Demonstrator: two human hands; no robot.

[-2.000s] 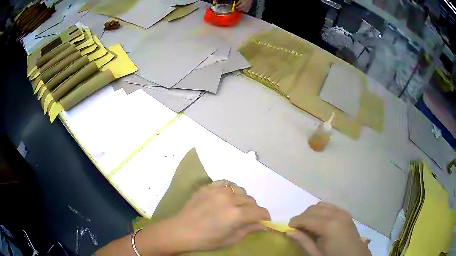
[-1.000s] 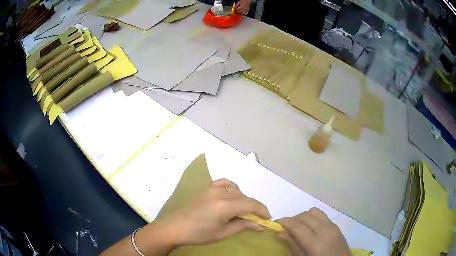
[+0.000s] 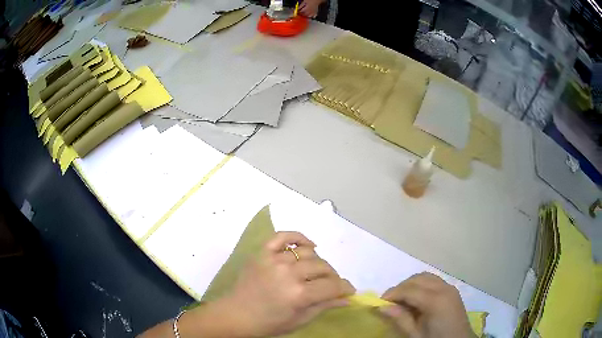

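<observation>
An olive bag panel lies on the white paper at the bottom centre, one pointed corner showing beyond my left hand. My left hand, with a ring and a bracelet, grips its edge. My right hand pinches the same edge close beside it, cut off by the bottom of the picture. A narrow yellow turned edge shows between my fingertips. Much of the panel is hidden by my hands or cut off below.
Folded olive panels overlap at the left. A glue bottle stands right of centre. A yellow-faced panel stack is at right. Grey cards and a flat olive panel lie farther off. A person's hand is by a red-orange round object.
The view has shifted slightly. My hands stay on the edge; my left hand has turned a little and the fingertips have shifted along the yellow strip. The far person's hand has moved slightly.
</observation>
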